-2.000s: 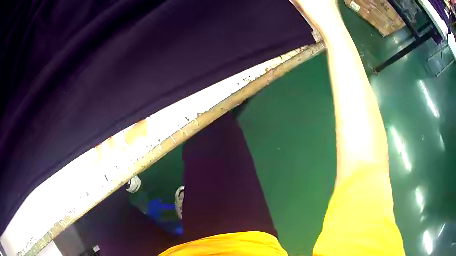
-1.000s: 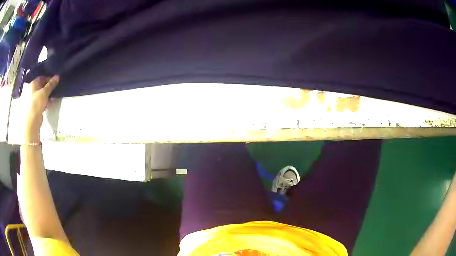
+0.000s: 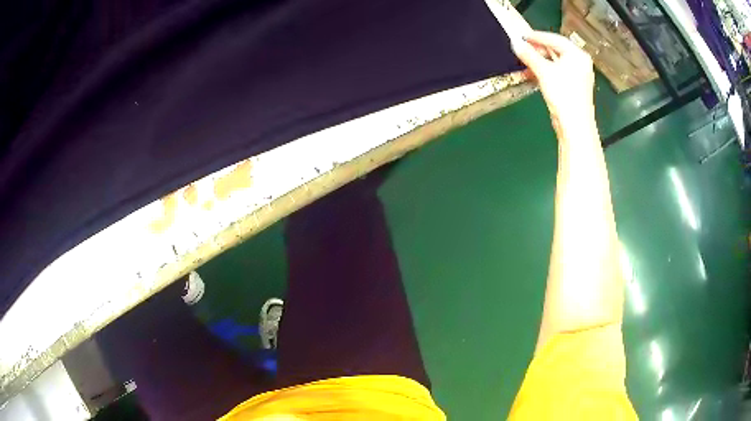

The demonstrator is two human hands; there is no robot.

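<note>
A large dark purple-black garment panel (image 3: 272, 74) lies flat on the white worktable (image 3: 107, 263). Its hem runs along the table a little back from the edge. My right hand (image 3: 564, 70) is at the table's far right corner, beside the panel's right end. Its fingers are pinched around a thin pale stick that looks like the marking pen (image 3: 506, 18), which runs up out of the top of the picture. Whether these fingers also touch the cloth I cannot tell. My left hand is out of the picture. No marks can be made out near my fingers.
The worn table edge (image 3: 272, 210) has small dark ticks. My dark trouser legs (image 3: 346, 288) and shoes are under it. A pale box (image 3: 49, 399) is at lower left. Brown cardboard (image 3: 613, 49) and a dark metal frame (image 3: 659, 115) stand on the green floor at upper right.
The view swung left, where my left hand held the cloth's left end, then back right. My left hand has left the picture. My right hand now shows whole at the right corner.
</note>
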